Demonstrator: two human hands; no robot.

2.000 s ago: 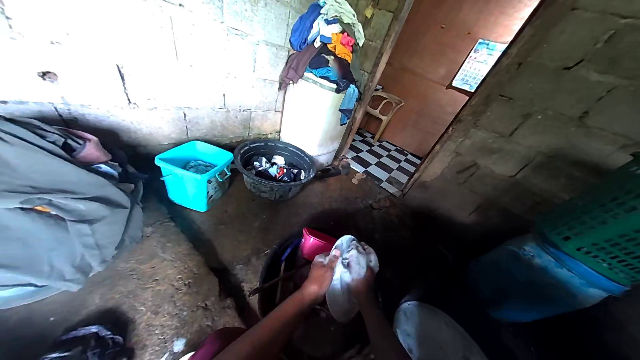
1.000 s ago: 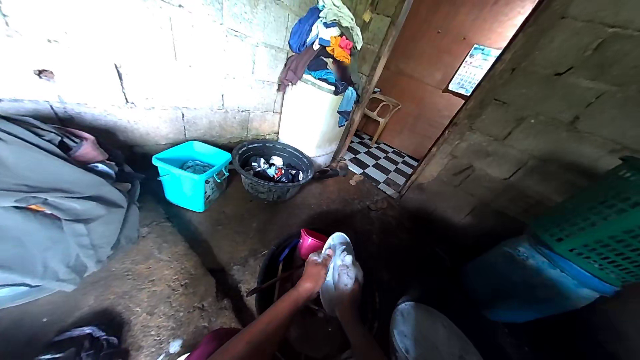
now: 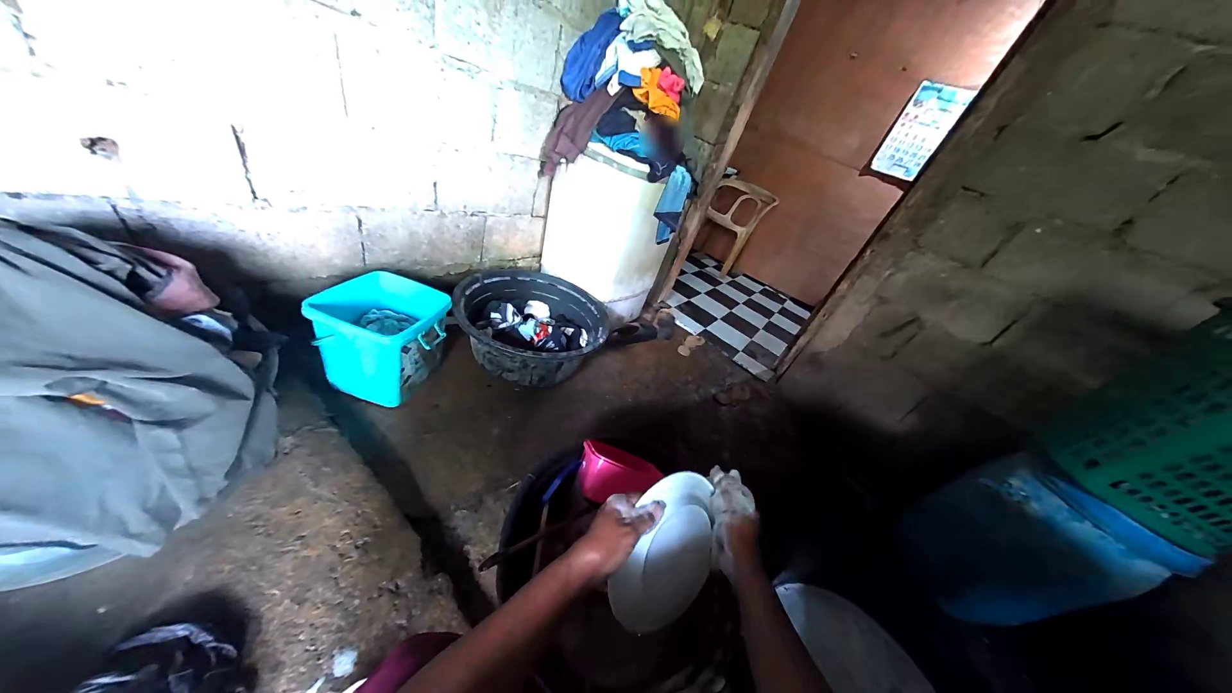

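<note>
My left hand [image 3: 618, 534] grips the left edge of a white oval plate or shallow dish [image 3: 664, 563], its thumb on the near face. The dish is tilted on edge above a dark basin [image 3: 515, 525]. Suds cover my right hand [image 3: 733, 510], which is at the dish's upper right edge; its palm side and what it may hold are hidden. Just behind the dish, a pink plastic dipper or tub [image 3: 616, 470] rests in the basin, beside a blue handle and thin brown sticks or handles.
A turquoise bucket [image 3: 356, 361] and a black tub of laundry [image 3: 525, 361] stand by the block wall. Clothes top a white drum [image 3: 602, 226]. A pale round lid or basin [image 3: 847, 640], a blue container [image 3: 1030, 549] and a green crate [image 3: 1145, 443] are at right. Grey cloth [image 3: 106, 375] lies left.
The dish has turned in my hands and now shows a broad smooth face. My right hand has moved from over the dish to its right edge.
</note>
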